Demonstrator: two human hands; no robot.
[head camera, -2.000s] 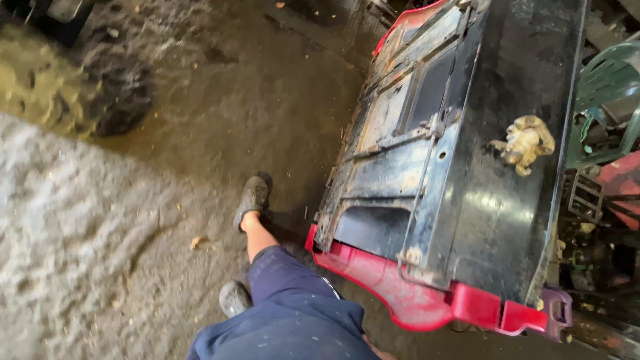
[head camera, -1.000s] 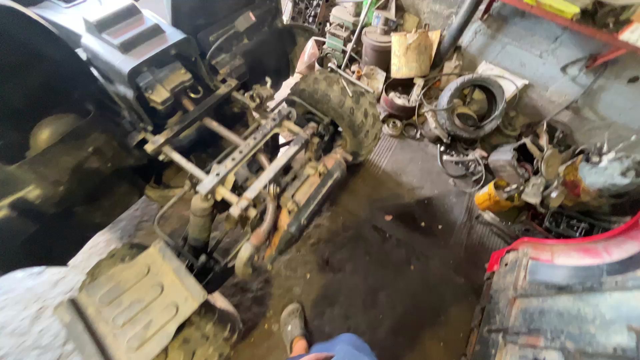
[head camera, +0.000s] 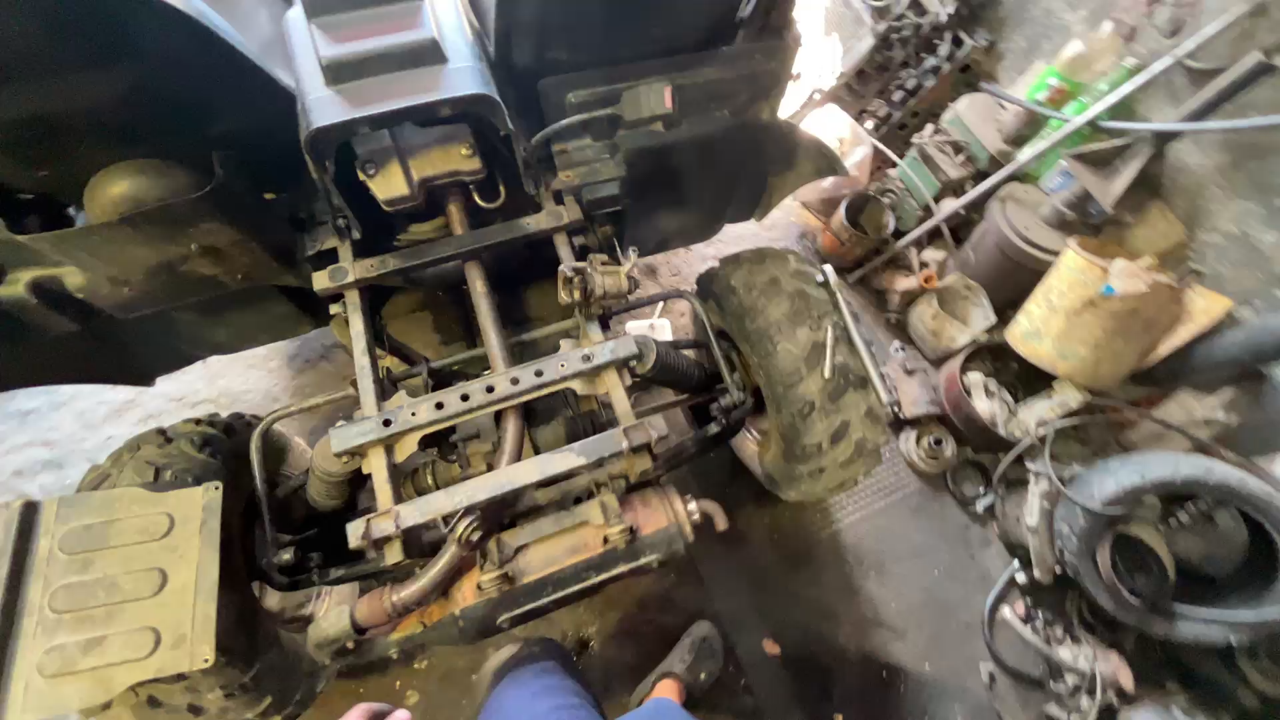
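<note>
Only a sliver of one bare hand shows at the bottom edge, left of my knees; which hand it is and whether it holds anything cannot be told. The rear of a vehicle chassis fills the middle, with a steel frame, an exhaust pipe and a rusty muffler. A knobby tire stands at its right, with a metal rod lying on it. Over the left tire sits a ribbed metal plate.
Along the right lie a loose tire, a torn yellowish container, a metal canister, a long thin bar, a green bottle, cables and loose parts. My shoes stand on the dark, wet-looking floor.
The view has swung from the dark panel with red trim to the chassis. That panel, at the right edge a second ago, is out of view. A bit of a hand now shows at the bottom.
</note>
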